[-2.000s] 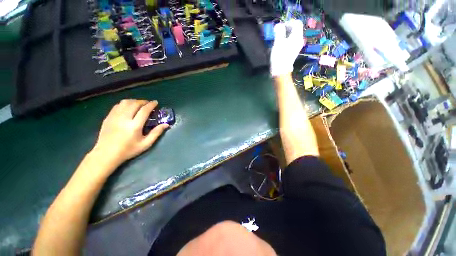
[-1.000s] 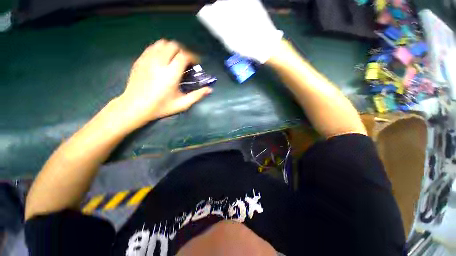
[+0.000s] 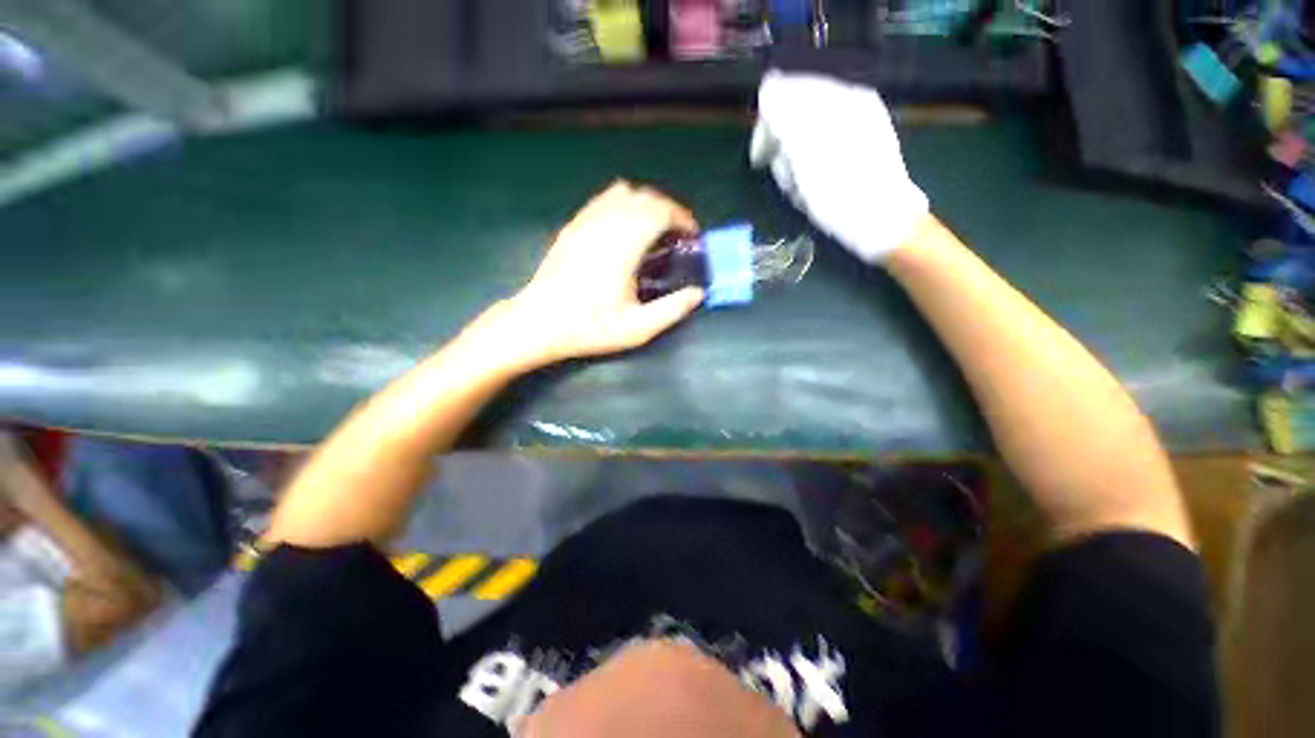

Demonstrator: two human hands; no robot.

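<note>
My left hand (image 3: 599,281), bare, holds a small dark shiny part (image 3: 668,267) between thumb and fingers above the green bench (image 3: 433,216). A blue binder clip (image 3: 730,265) sits on the right end of the dark part, its silver wire handles pointing right. My right hand (image 3: 844,159), in a white glove, is up and to the right of the clip, apart from it. Its fingers are blurred and bent, and I cannot tell whether they are closed.
A black compartment tray (image 3: 447,58) with coloured clips lies along the far side. Loose mixed clips (image 3: 1269,310) are at the right edge, above a brown cardboard box (image 3: 1276,577). A seated person's arm (image 3: 65,534) shows at lower left.
The blue clip, earlier at my gloved right hand, is now on the dark part in my left hand. My right hand has moved off it. The view has shifted left.
</note>
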